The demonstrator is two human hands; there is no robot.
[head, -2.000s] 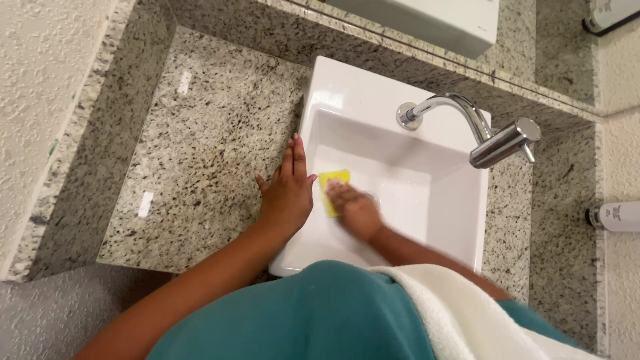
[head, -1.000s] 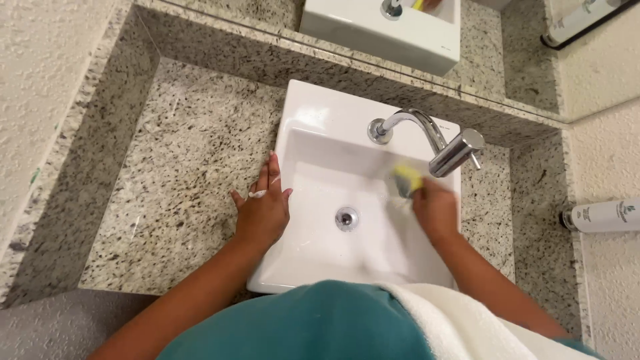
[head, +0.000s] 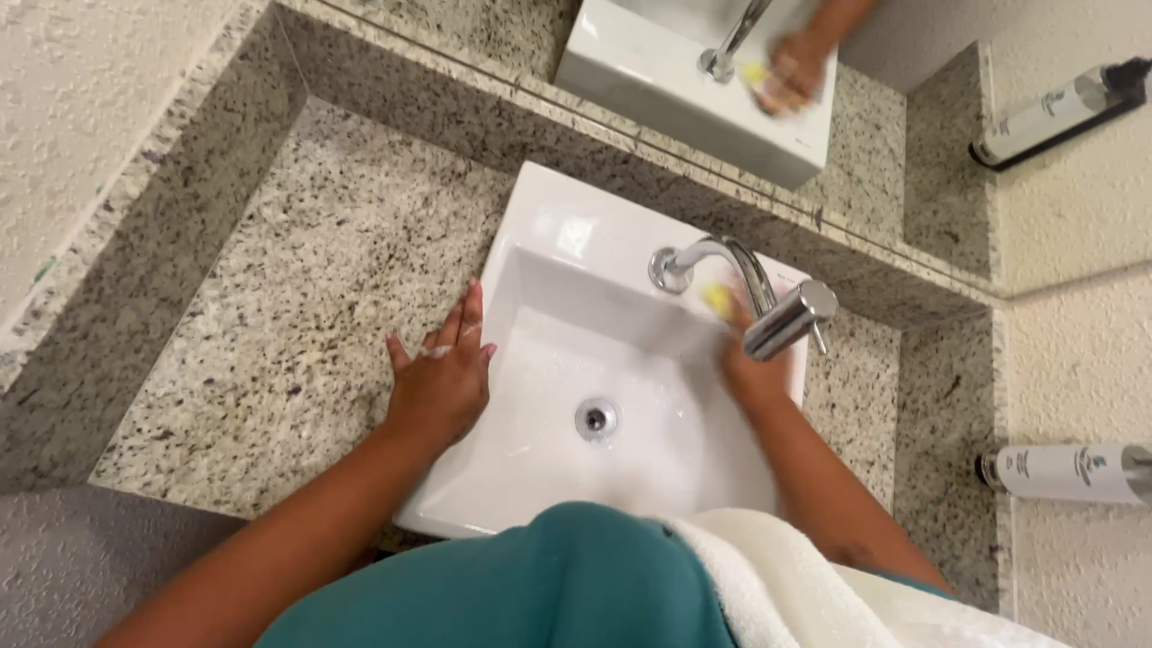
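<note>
My left hand (head: pixel 441 378) lies flat against the left outer side of the white ceramic sink (head: pixel 648 477), fingers spread, with white suds on the knuckles. Behind the chrome faucet (head: pixel 781 310), my right hand (head: pixel 745 337) holds a yellow sponge (head: pixel 718 299) against the sink's back ledge; both are blurred and partly hidden by the faucet. A metal drain (head: pixel 597 419) sits in the basin floor, with small wet drops around it. A white towel (head: pixel 765 567) hangs over the front of my teal shirt.
A speckled granite counter (head: pixel 297 360) surrounds the sink, with raised granite edges at the left, back and right. A mirror along the back reflects the sink and my right hand. On the right wall is a white dispenser bottle (head: pixel 1071 472) bearing writing.
From the left part of the basin, my right hand has moved with the yellow sponge across to the back ledge behind the faucet. My left hand stays at the sink's left side.
</note>
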